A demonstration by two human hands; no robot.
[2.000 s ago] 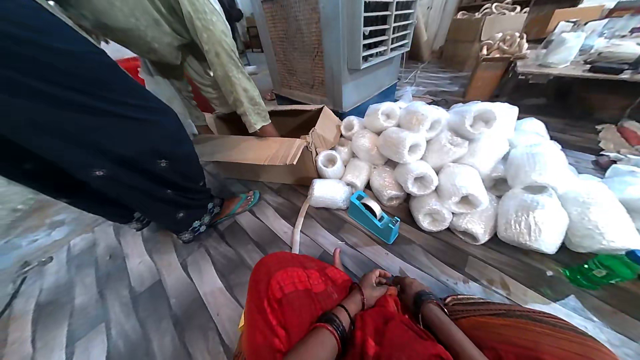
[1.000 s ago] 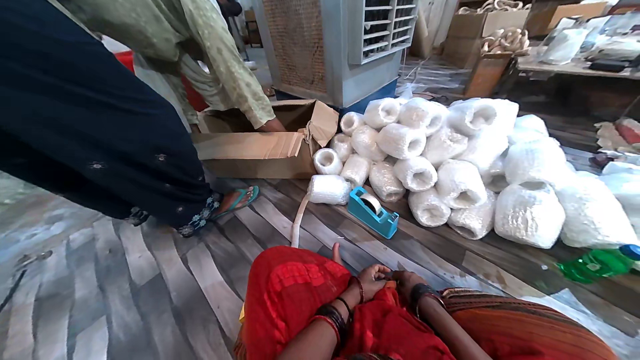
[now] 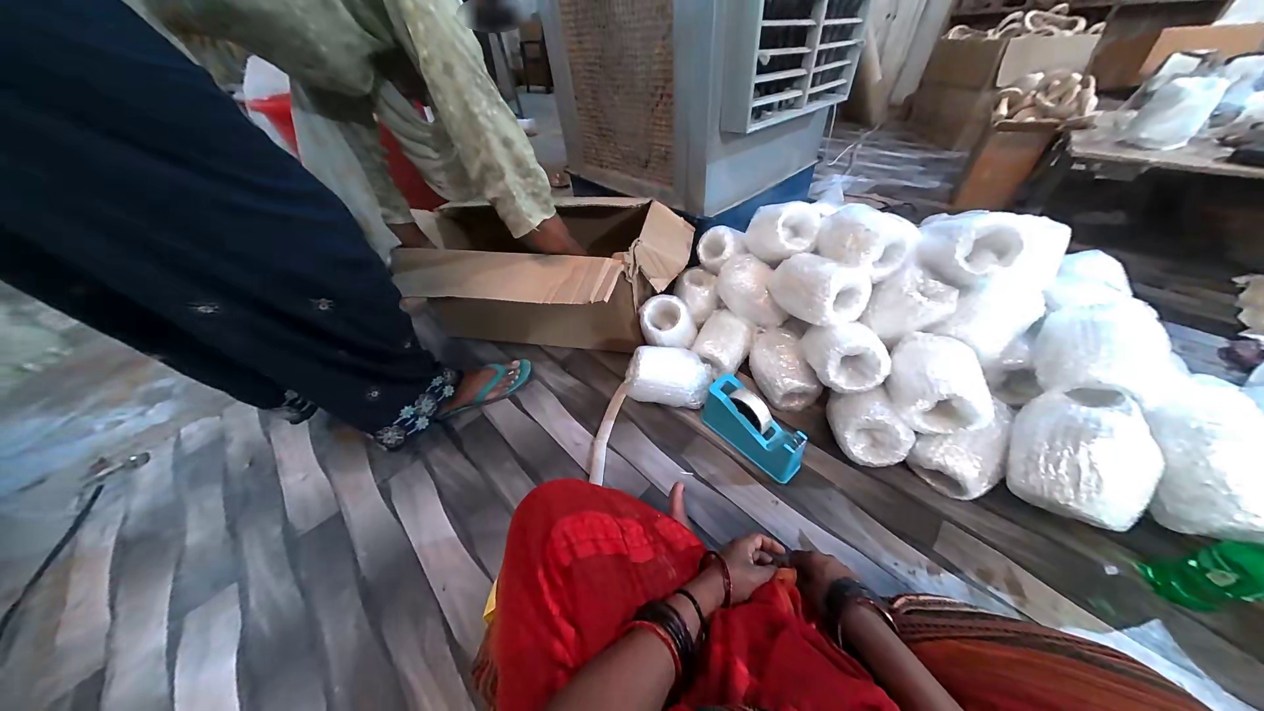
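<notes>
My left hand point(image 3: 748, 567) and my right hand point(image 3: 818, 575) rest together in my lap, fingers bent and meeting over the red cloth point(image 3: 612, 592). Whether the fingers pinch the cloth or anything small cannot be told. Beyond my knees a blue tape dispenser point(image 3: 755, 430) with a roll of tape lies on the floor. Behind it and to the right is a heap of plastic-wrapped white rolls point(image 3: 933, 380); one wrapped roll point(image 3: 669, 376) lies near the dispenser's left end.
A person in a patterned sleeve point(image 3: 484, 109) reaches into an open cardboard box point(image 3: 533, 321). Another person's sandalled foot point(image 3: 484, 385) is at left. An air cooler point(image 3: 691, 109) stands behind. A green plastic bottle point(image 3: 1210, 575) lies right, and a pale strip point(image 3: 607, 434) runs toward my knee.
</notes>
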